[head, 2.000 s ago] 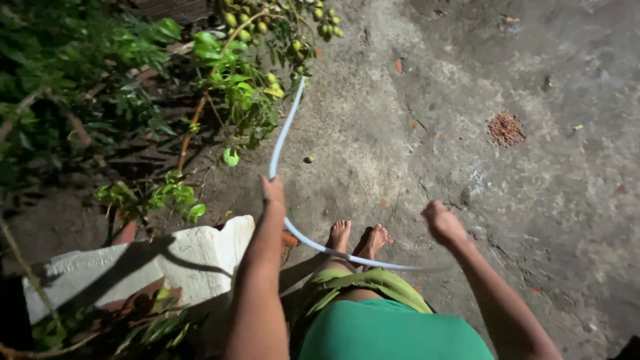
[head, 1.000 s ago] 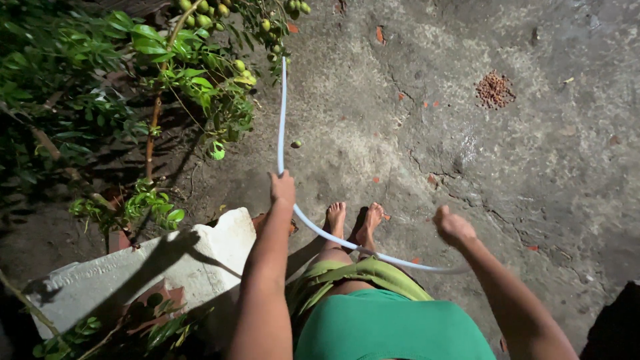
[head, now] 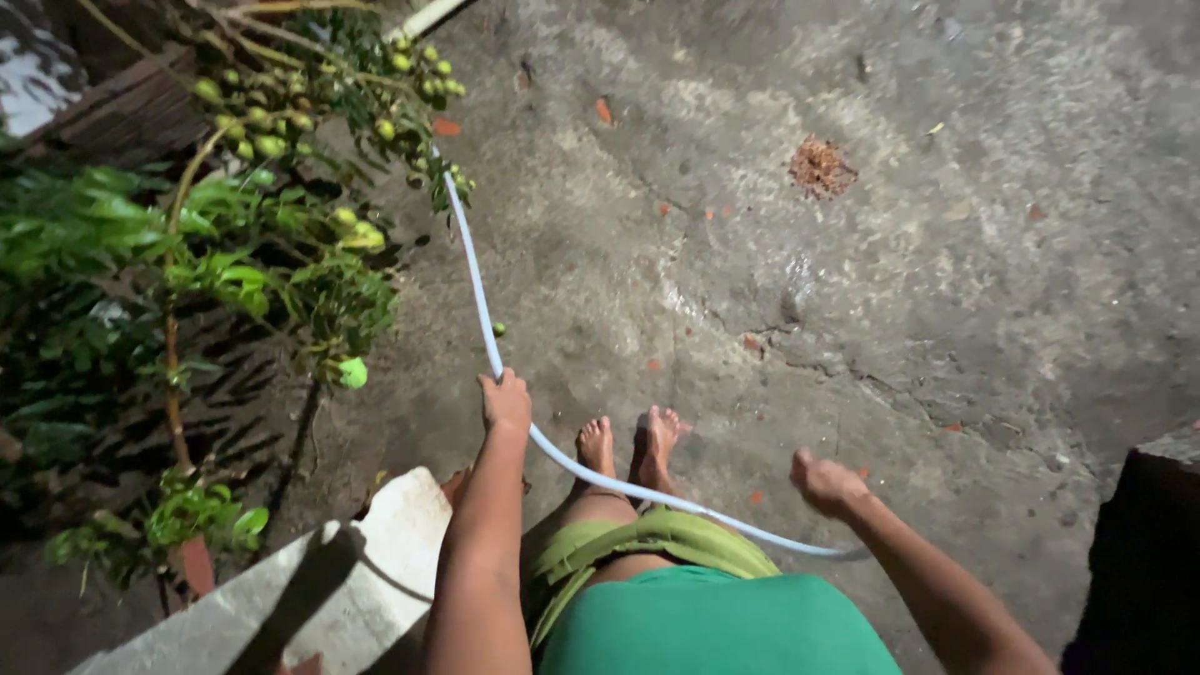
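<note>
A pale, whitish-blue hose [head: 476, 272] runs from beneath the fruiting branches at the upper left, through my left hand [head: 507, 400] and on in a curve across my legs. My left hand is closed around it. My right hand [head: 825, 481], fingers curled, is held out to the right, above the hose's visible right end near my forearm; no object shows in it. The hose blurs and passes out of sight by that forearm. My bare feet stand on the concrete between the hands.
Branches with green round fruit [head: 270, 145] and leaves fill the left side. A broken white slab [head: 403, 530] lies at the lower left. A small reddish-brown heap [head: 822, 169] sits on the cracked concrete [head: 975, 281]. A dark block edge [head: 1167, 450] stands at the right.
The view has shifted, with more of the fruiting branches and the dark block showing. My left hand stays closed on the hose; my right hand stays out to the right.
</note>
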